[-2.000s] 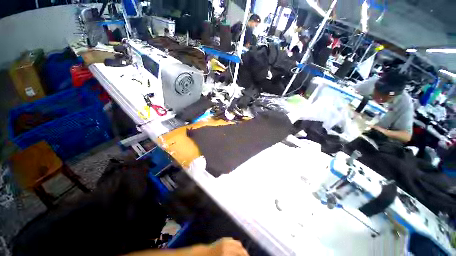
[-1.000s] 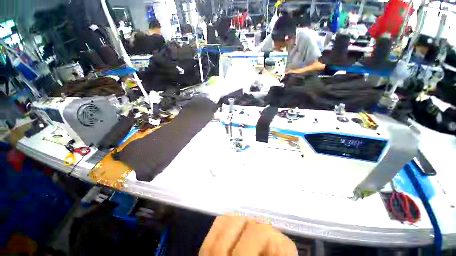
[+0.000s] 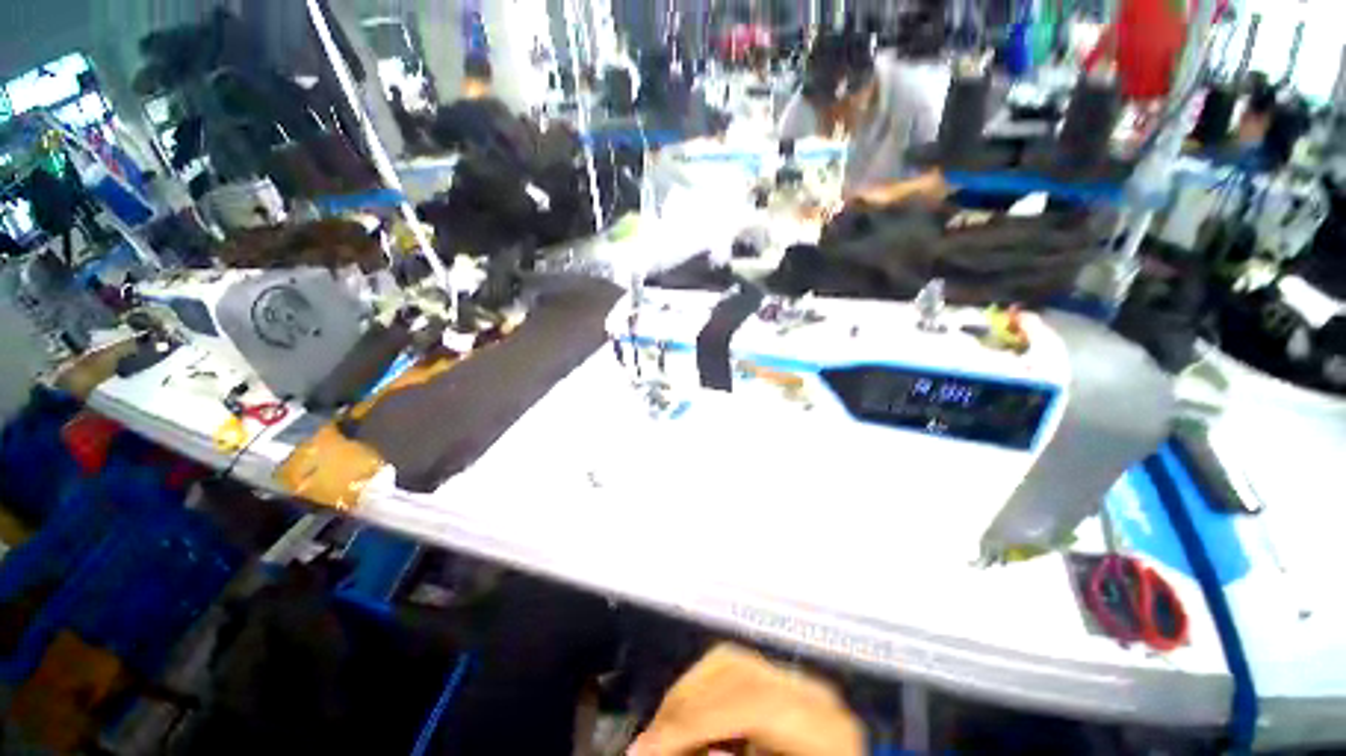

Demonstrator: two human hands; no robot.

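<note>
One bare hand (image 3: 753, 702), which looks like my left, is at the bottom centre below the table edge. It is blurred and cut off, with its fingers bent; whether it holds anything is hidden. My right hand is not in view. A long dark fabric panel (image 3: 487, 387) lies left of the needle, partly over an orange-brown board (image 3: 334, 467). The white sewing machine (image 3: 797, 355) has a dark control panel (image 3: 945, 406). A black fabric strip (image 3: 722, 340) hangs over its head. No fabric shows under the needle area (image 3: 650, 396).
Red-handled scissors (image 3: 1134, 601) lie at the table's right. Another machine's grey end (image 3: 292, 328) and snips with yellow and red handles (image 3: 248, 423) are at left. Blue crates (image 3: 126, 547) stand lower left. A person (image 3: 871, 126) sits behind the machine among dark fabric heaps (image 3: 960, 244).
The view has swung right from the left-hand machine to this one. The hand has moved from lower left of centre to bottom centre. The fabric panel lies as before.
</note>
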